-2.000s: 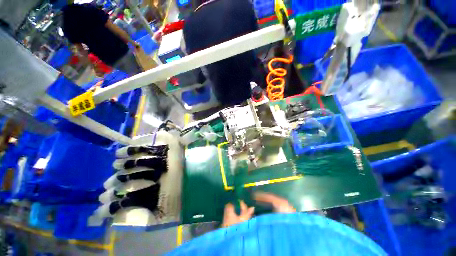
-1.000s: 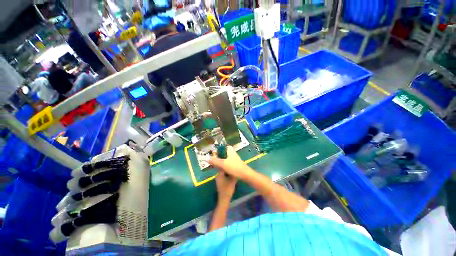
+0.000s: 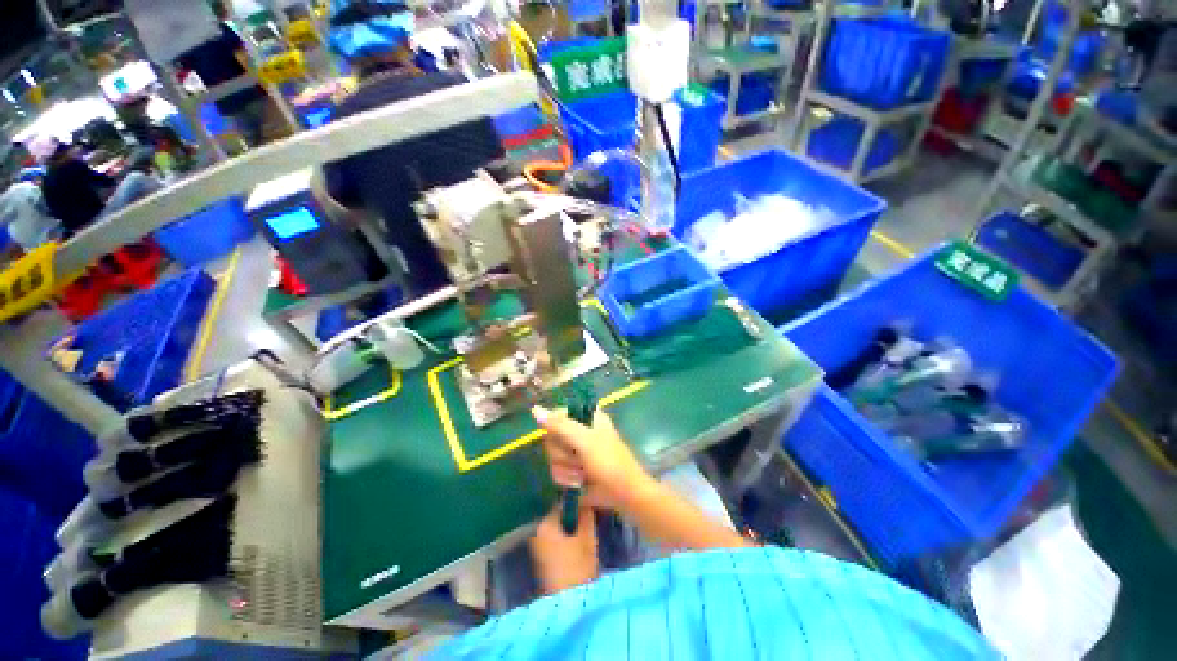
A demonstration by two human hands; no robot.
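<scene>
A bundle of dark green wires (image 3: pixel 571 506) stands roughly upright in front of the bench-top press (image 3: pixel 516 265). My right hand (image 3: pixel 591 458) is closed around its upper part, with the strands fanning out above the fingers. My left hand (image 3: pixel 565 553) is lower, at the bundle's bottom end, closed around it and somewhat blurred. Both hands are at the front edge of the green mat (image 3: pixel 426 517), just in front of the metal fixture (image 3: pixel 506 375). The bundle does not appear to touch the fixture.
Black wire bundles (image 3: pixel 181 491) lie on the beige cabinet (image 3: pixel 284 542) at left. A small blue bin (image 3: pixel 661 316) is right of the press. A large blue tote (image 3: pixel 891 497) with bagged pieces and another tote (image 3: pixel 800 278) stand at right. A person (image 3: pixel 413 162) is behind the bench.
My hands have come from the mat's front to the fixture, then back slightly with the green bundle now clearly visible between them. The view has swung to the right.
</scene>
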